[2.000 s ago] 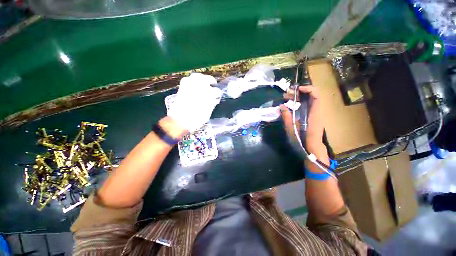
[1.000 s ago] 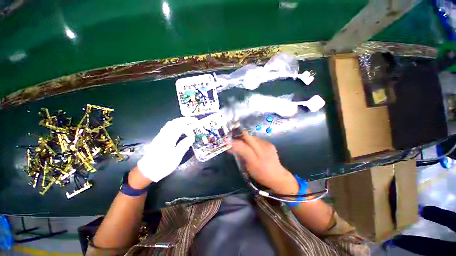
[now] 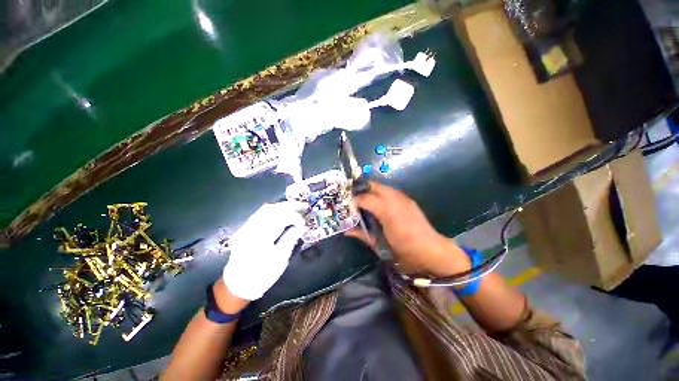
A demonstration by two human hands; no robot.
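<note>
An open white socket housing (image 3: 327, 212) with a circuit board lies on the dark-green bench in front of me. My left hand (image 3: 264, 249), in a white glove, holds its left edge. My bare right hand (image 3: 387, 216) holds the dark handle of a soldering iron (image 3: 348, 158) at the housing's right side; its metal tip points up and away from the board. A second open housing (image 3: 249, 140) lies behind, to the left. White bagged cords (image 3: 327, 111) run to the right, ending in a plug with pins (image 3: 424, 63) and a white block (image 3: 400, 94).
A heap of brass strips (image 3: 108, 268) lies at the left. Several blue disc components (image 3: 383, 167) lie right of the iron. A cardboard tray (image 3: 521, 97) and a black box (image 3: 625, 67) stand at the right. A worn rail (image 3: 149, 152) runs behind, beside the green conveyor (image 3: 134, 67).
Since one second ago the view has turned and shifted. The iron's tip now points up beside the board. Both hands remain at the nearer housing. Two seconds ago my right hand was near the plugs.
</note>
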